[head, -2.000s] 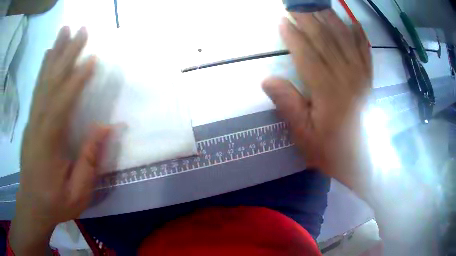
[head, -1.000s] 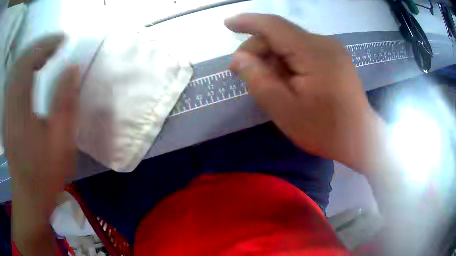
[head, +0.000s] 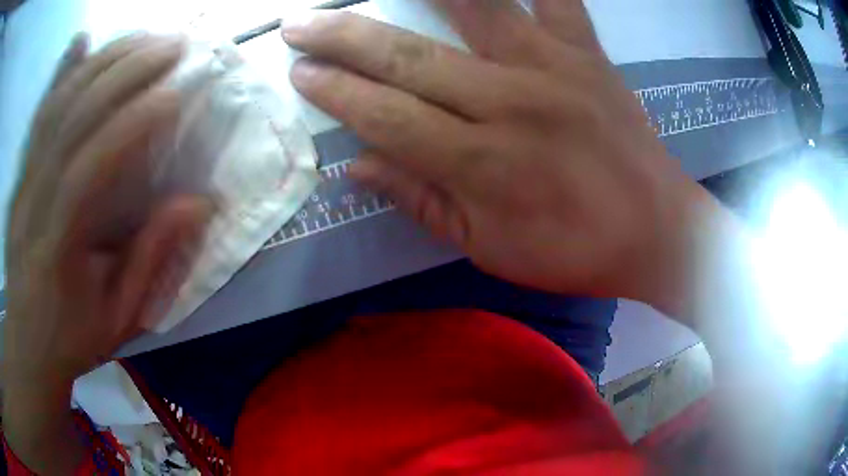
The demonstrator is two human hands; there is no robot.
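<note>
A cream cloth pocket piece or flap (head: 265, 139) lies on the white table and overlaps its grey ruled edge, with a stitched-looking border and an angled corner towards the right. My left hand (head: 112, 195) is over the left part of the piece, blurred, fingers spread and thumb on or just above the cloth; I cannot tell if it grips. My right hand (head: 521, 139) is just right of the piece, palm down, fingers extended and apart, holding nothing visible. Its fingertips are near the cloth's upper right side.
Black scissors (head: 792, 70) lie at the right table edge beside a green-handled tool (head: 788, 11). The printed ruler (head: 711, 107) runs along the grey front edge. A dark seam (head: 258, 33) shows at the top. A red mesh basket (head: 191, 432) with pale scraps is below left.
The cloth piece has turned and shifted; it lay squarer on the edge two seconds ago. My right hand has moved left towards it, and its curled fingers have straightened. My left hand is over the piece.
</note>
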